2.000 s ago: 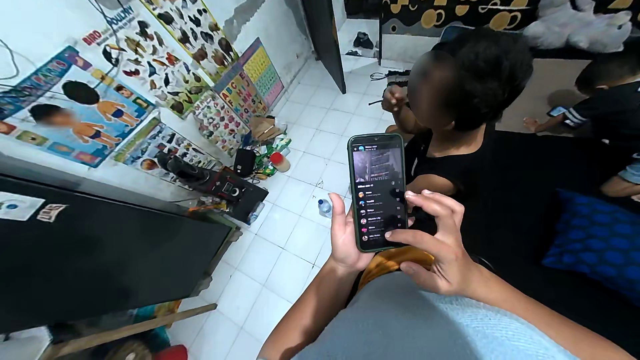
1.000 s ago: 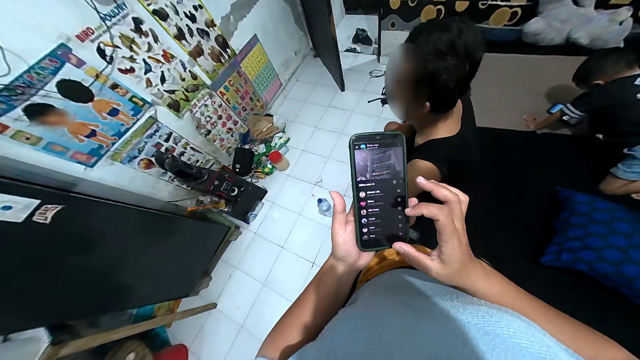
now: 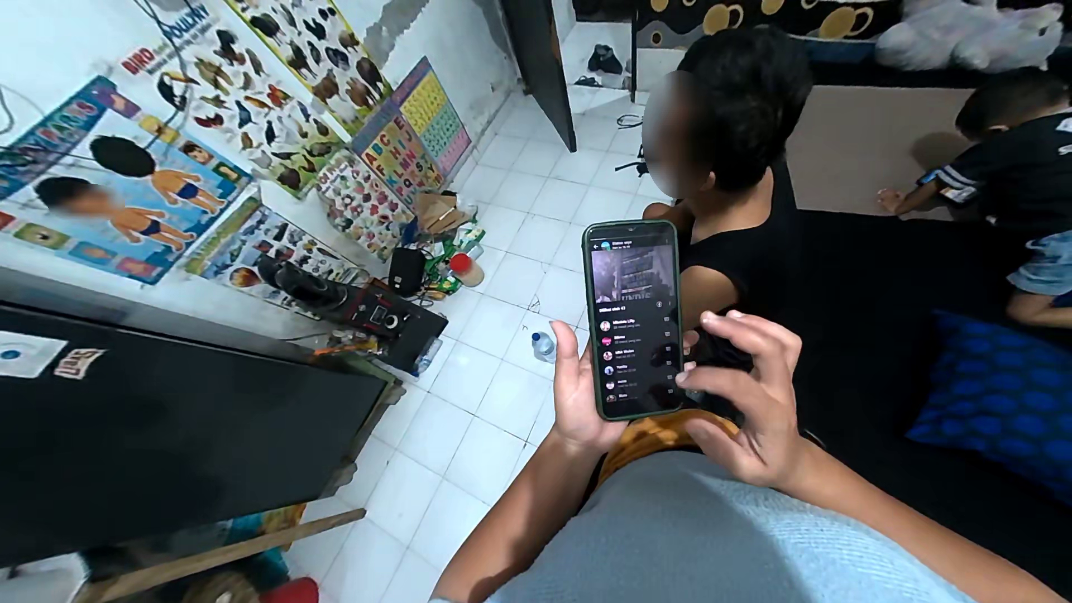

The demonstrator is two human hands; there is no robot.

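A smartphone (image 3: 636, 322) in a dark green case stands upright in my left hand (image 3: 584, 402), with the thumb along its left edge and the other fingers mostly hidden behind it. Its lit screen shows a picture above a list on a dark background. My right hand (image 3: 754, 402) is spread at the phone's lower right, thumb and fingers apart. One fingertip is at the right edge of the screen; whether it touches is not clear. Orange-patterned cloth lies below the phone, above my grey shirt (image 3: 670, 528).
A person in a black top (image 3: 745, 218) sits just beyond the phone; another person (image 3: 1022, 167) is at the far right, near a blue pillow (image 3: 997, 398). A plastic bottle (image 3: 543, 346) stands on the tiled floor. Left are a black cabinet (image 3: 167, 435), wall posters (image 3: 251, 109) and a red-lidded jar (image 3: 466, 270).
The seated person's raised hand, seen near the face two seconds ago, is down. My right fingers have shifted about the phone's lower right, while my left hand has kept its hold.
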